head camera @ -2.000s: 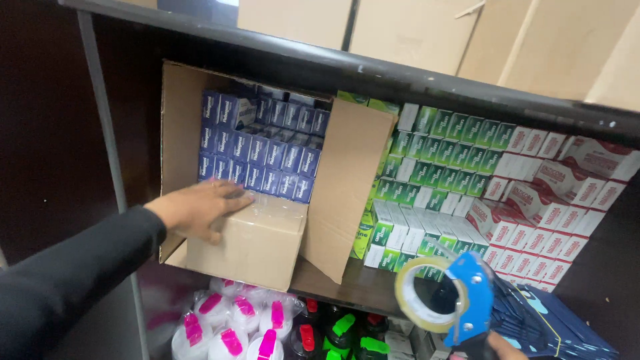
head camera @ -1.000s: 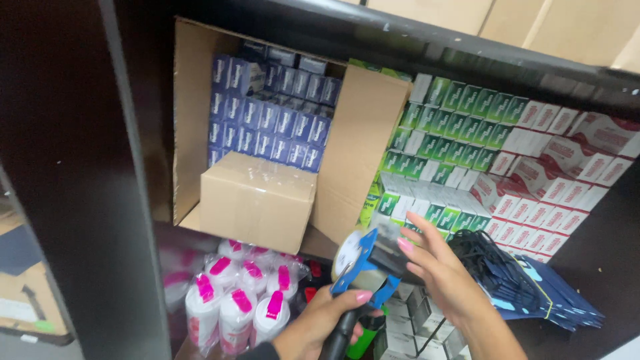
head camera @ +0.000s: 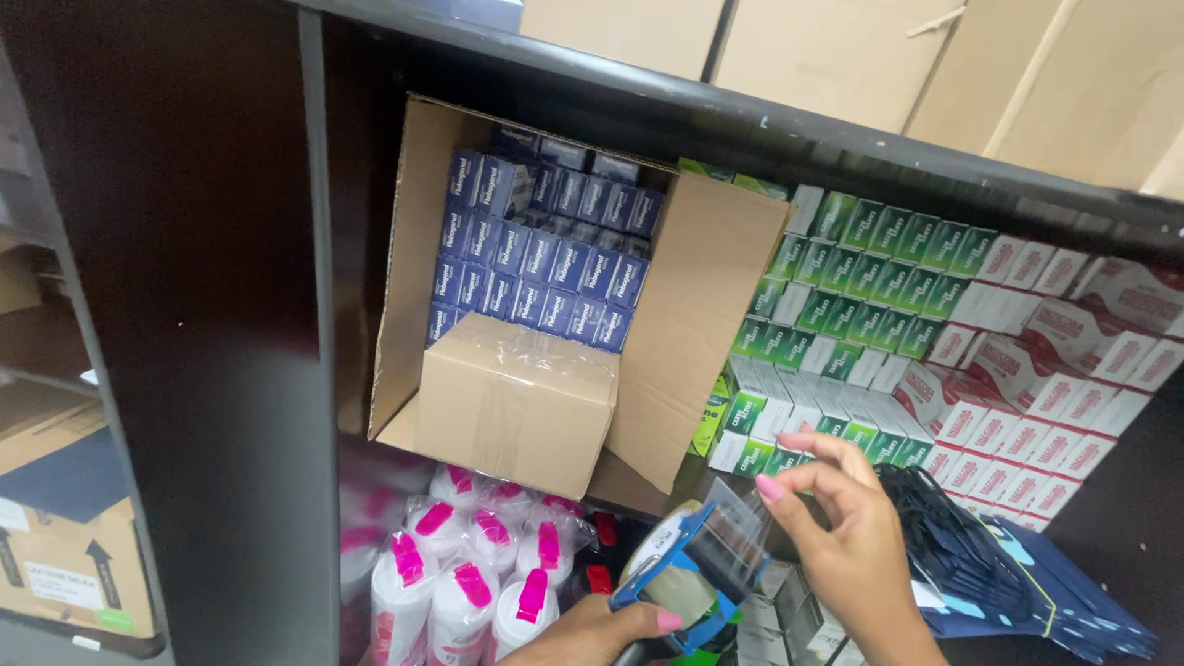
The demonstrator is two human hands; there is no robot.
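Observation:
Low in the centre, my left hand grips the handle of a blue tape dispenser that carries a roll of clear packing tape. At the dispenser's upper end, my right hand has thumb and forefinger close together by the tape's free end; whether they pinch the film is hard to tell. Behind them on the shelf, a small closed cardboard box with clear tape over its top sits in the front of a larger open cardboard carton. Stacked blue medicine boxes fill the carton behind it.
Green-and-white boxes and red-and-white boxes are stacked right of the carton. Dark blue bags with cords lie at lower right. White bottles with pink lids stand below. A dark upright panel is at left, cartons above.
Two seconds ago my left hand lay on the small box and the dispenser was at the right. Both hands are now at the dispenser, my left on its handle, my right by the tape end.

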